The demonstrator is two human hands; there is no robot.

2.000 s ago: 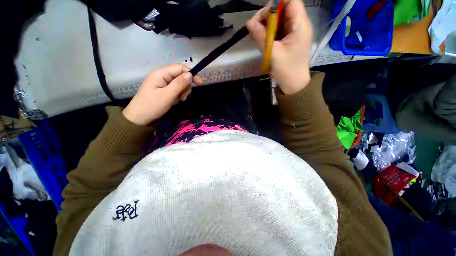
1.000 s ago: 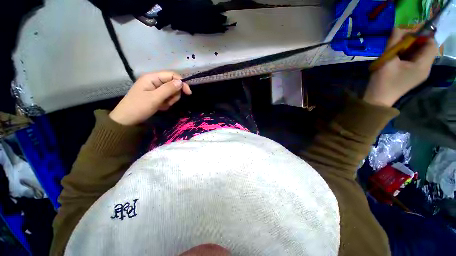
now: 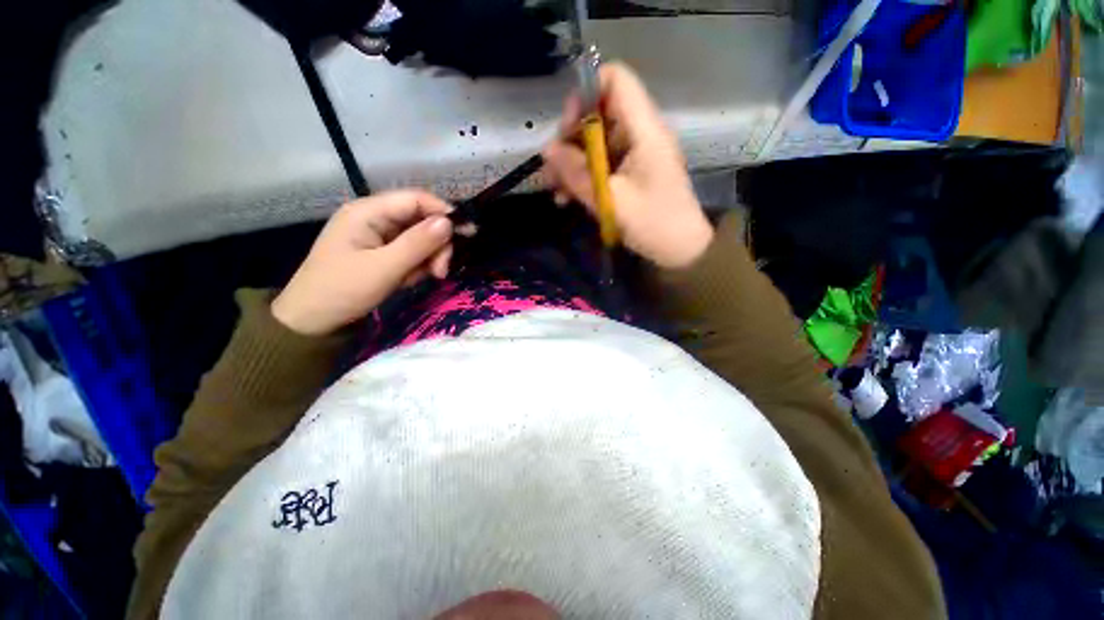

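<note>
My left hand [image 3: 378, 258] pinches a black strip [image 3: 504, 185] between thumb and fingers at the table's front edge. The strip runs up to the right, to the fingertips of my right hand [image 3: 639, 172]. My right hand also holds scissors [image 3: 597, 170], with the yellow-orange handle across the palm and the silver blades pointing away over the table. The blades run out of the top of the picture, so I cannot tell whether they are open. Another length of black strip [image 3: 325, 112] trails over the table [image 3: 182, 133] left of my hands.
A dark pile [image 3: 484, 42] lies at the top of the table, with a shiny metallic part [image 3: 369, 30] beside it. A blue bin [image 3: 902, 103] and green cloth [image 3: 1002, 30] are at the top right. A pale strip [image 3: 817, 79] crosses near the bin. Scraps clutter the lower right.
My right hand has come back from the far right with the scissors, close to my left hand. The strip between the hands is now short. My left hand has shifted slightly down.
</note>
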